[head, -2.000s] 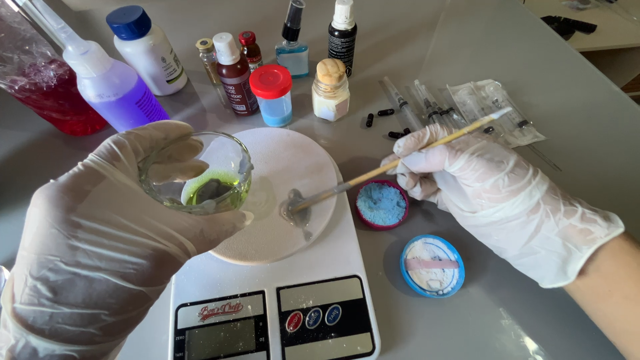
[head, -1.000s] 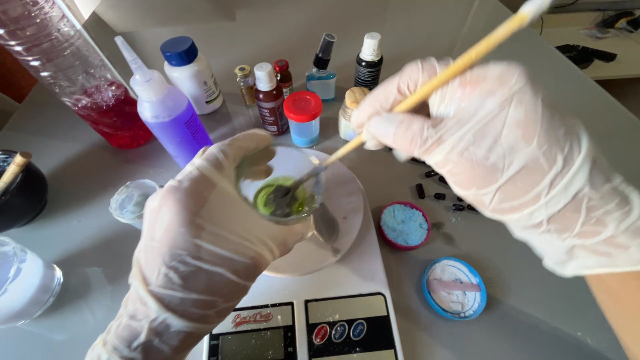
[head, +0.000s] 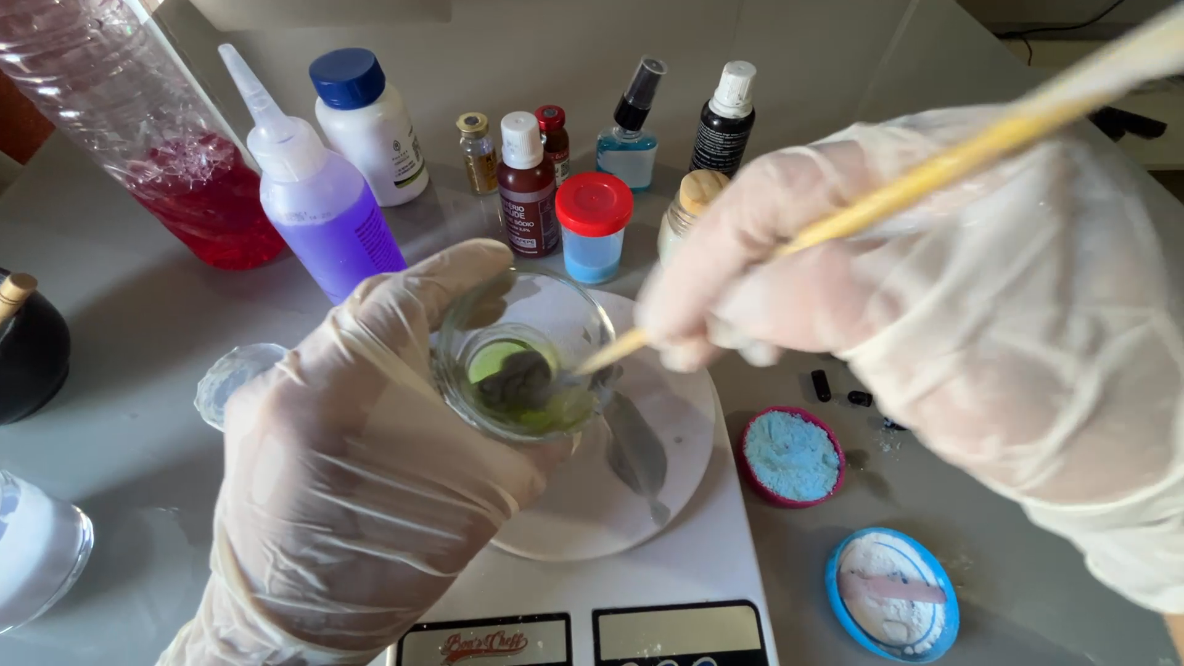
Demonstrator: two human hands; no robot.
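Note:
My gloved left hand (head: 370, 435) holds a small clear glass bowl (head: 523, 365), tilted, above the round white plate (head: 675, 462) of a kitchen scale (head: 666, 592). Yellow-green liquid and a dark grey clump lie in the bowl. In my gloved right hand (head: 832, 268) is a thin wooden brush (head: 934, 180); its working end is blurred at the bowl's right side, by the grey matter. A grey smear (head: 638, 453) marks the plate beside the bowl. To the right, a pink cap (head: 793, 455) holds light-blue powder and a blue lid (head: 893, 592) holds white powder.
Behind stand a bottle of purple liquid (head: 328, 222), a white bottle with blue cap (head: 370, 129), a red-lidded cup (head: 594, 227) and several small bottles. A large plastic bottle with red liquid (head: 194, 185) leans far left. Black capsules (head: 820, 385) lie at right; a glass of white liquid (head: 37, 550) stands left.
Two seconds ago the brush touched the grey smear on the plate; one second ago its tip was inside the bowl. Now it is at the bowl's right side. The left hand still holds the bowl.

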